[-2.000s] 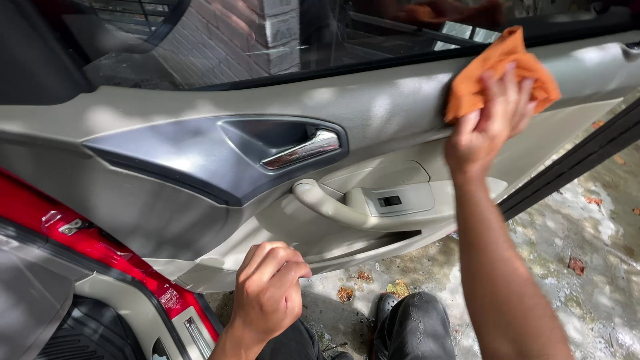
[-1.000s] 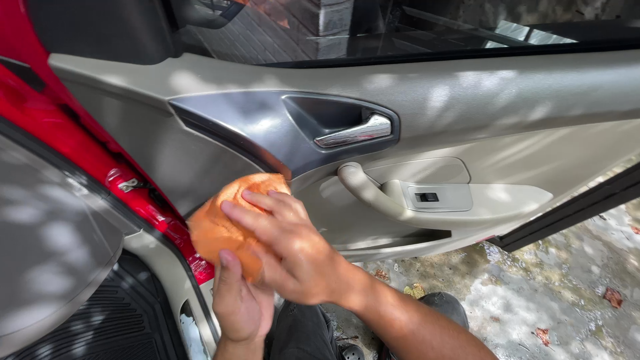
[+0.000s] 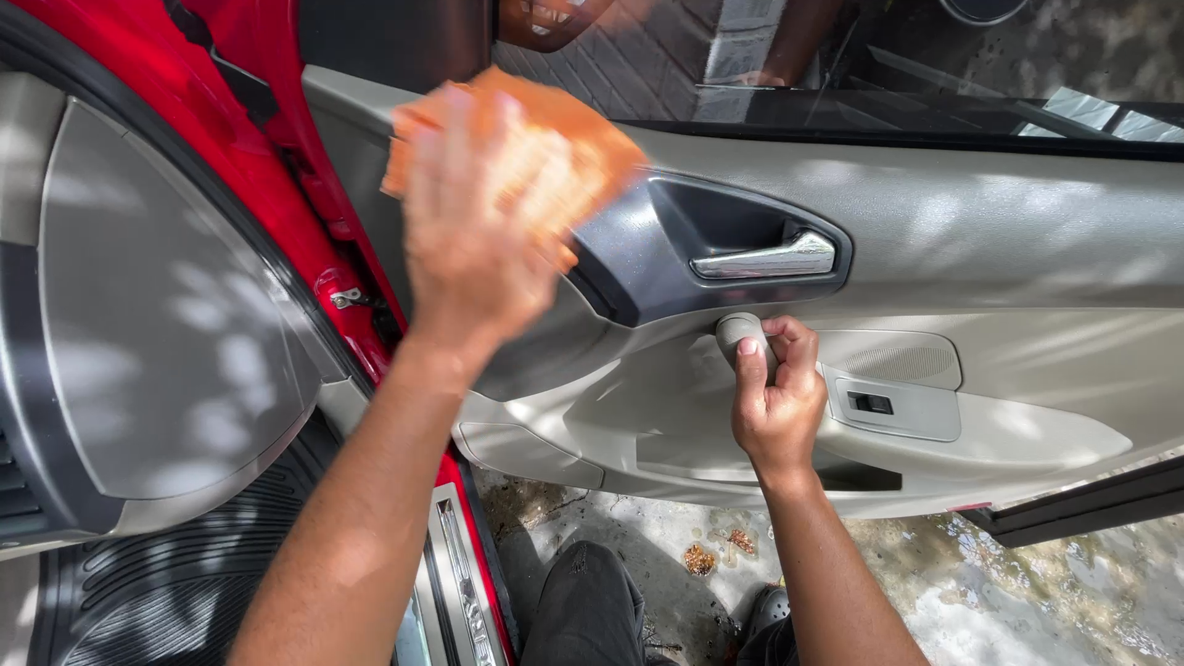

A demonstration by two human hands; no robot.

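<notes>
An orange cloth (image 3: pixel 573 153), blurred by motion, lies under the spread fingers of my left hand (image 3: pixel 481 222). It covers the upper front part of the car door's inner panel, left of the dark trim with the chrome door handle (image 3: pixel 768 259). My right hand (image 3: pixel 782 370) grips the upper end of the beige door pull (image 3: pixel 743 335), thumb on its near side. Just right of that hand is the window switch (image 3: pixel 869 402) on the armrest. Cloth and palm hide the panel beneath them.
The open door's window glass (image 3: pixel 906 55) runs along the top. At left are the red door frame (image 3: pixel 342 287), the grey dashboard end (image 3: pixel 166 305) and a black ribbed floor mat (image 3: pixel 185 573). Below the door lie wet concrete (image 3: pixel 934 573) and dry leaves (image 3: pixel 699 559), near my legs.
The cloth has passed from my right hand to my left and moved up to the panel's upper front. My right hand has left the cloth and taken hold of the door pull.
</notes>
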